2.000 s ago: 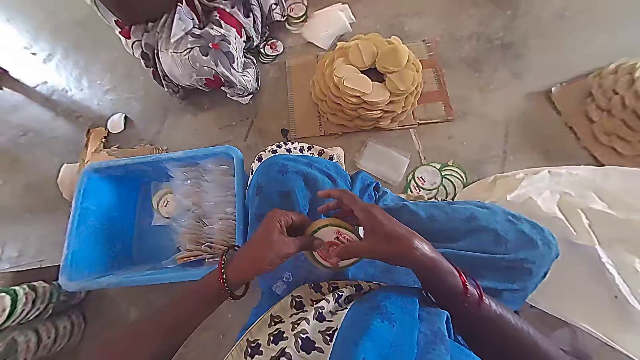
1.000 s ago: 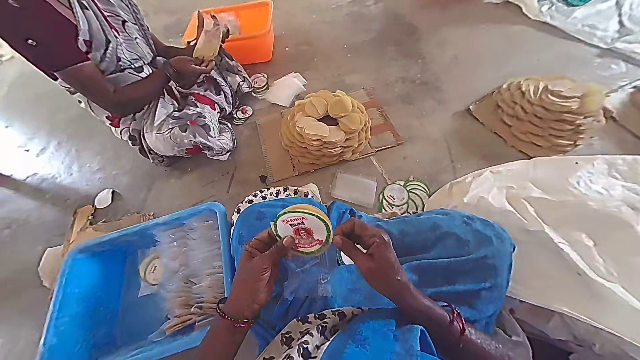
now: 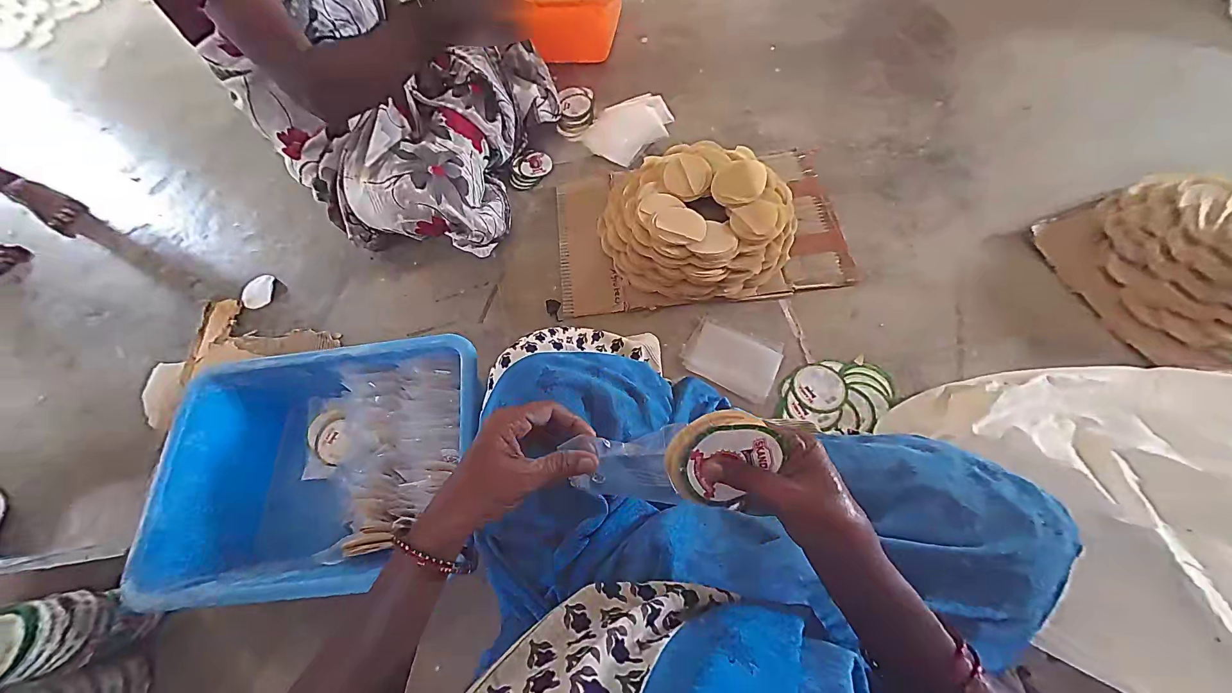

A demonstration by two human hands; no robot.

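Note:
My right hand (image 3: 784, 476) grips a short stack of thin tan discs (image 3: 685, 445) with a round green-edged printed label (image 3: 727, 464) on its face, the thumb on the label. A clear plastic bag (image 3: 630, 462) stretches from the stack to my left hand (image 3: 534, 457), which pinches its end between thumb and fingers. Whether the stack is fully inside the bag cannot be told. Left of my left hand is a blue plastic tub (image 3: 241, 500), holding a row of clear packets of discs (image 3: 404, 443) and one flat packet with a label (image 3: 330, 438).
Ahead, tan discs (image 3: 698, 231) are piled in a ring on cardboard (image 3: 587, 279). Clear bags (image 3: 733, 359) and round labels (image 3: 835, 395) lie before my knees. Another disc pile (image 3: 1179, 260) and a pale sheet (image 3: 1107, 481) are at right. A person (image 3: 414, 164) sits near an orange tub (image 3: 573, 29).
The labelled stack has gone from between both hands, label facing up, to my right hand alone. My left hand has moved away from the stack and now draws the bag's end out to the left.

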